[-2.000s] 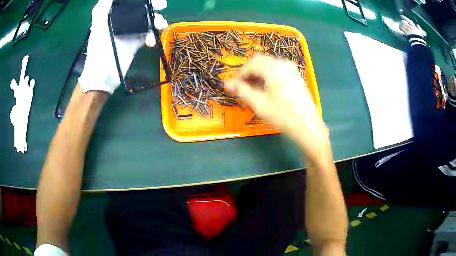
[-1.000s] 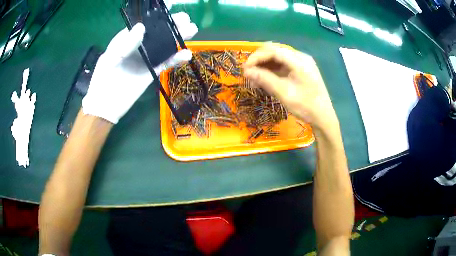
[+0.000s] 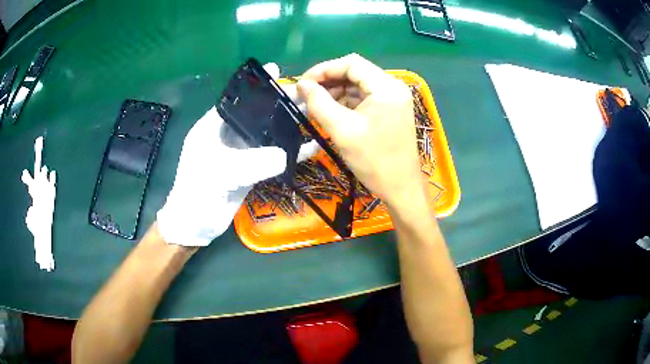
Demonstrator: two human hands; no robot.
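Observation:
My left hand (image 3: 214, 178), in a white glove, holds a black phone middle frame (image 3: 249, 106) tilted above the orange parts tray (image 3: 274, 242). The frame's solid panel is at the upper left and its open window end hangs over the tray. My right hand (image 3: 363, 121) is bare, with thumb and index finger pinched at the frame's upper right long edge. Whether a part is between these fingertips cannot be told. Small slim parts (image 3: 306, 181) lie heaped in the tray, partly hidden by the frame and hands.
A second phone frame (image 3: 130, 167) lies left of my left hand. A spare white glove (image 3: 40, 206) lies at far left. More frames (image 3: 431, 20) lie at the back and far left. A white sheet (image 3: 549, 142) and another person's dark sleeve (image 3: 631, 163) are at right.
My left hand has brought the frame down and right, tilting it further. My right hand has moved left from over the tray to the frame's edge. The camera view has shifted slightly.

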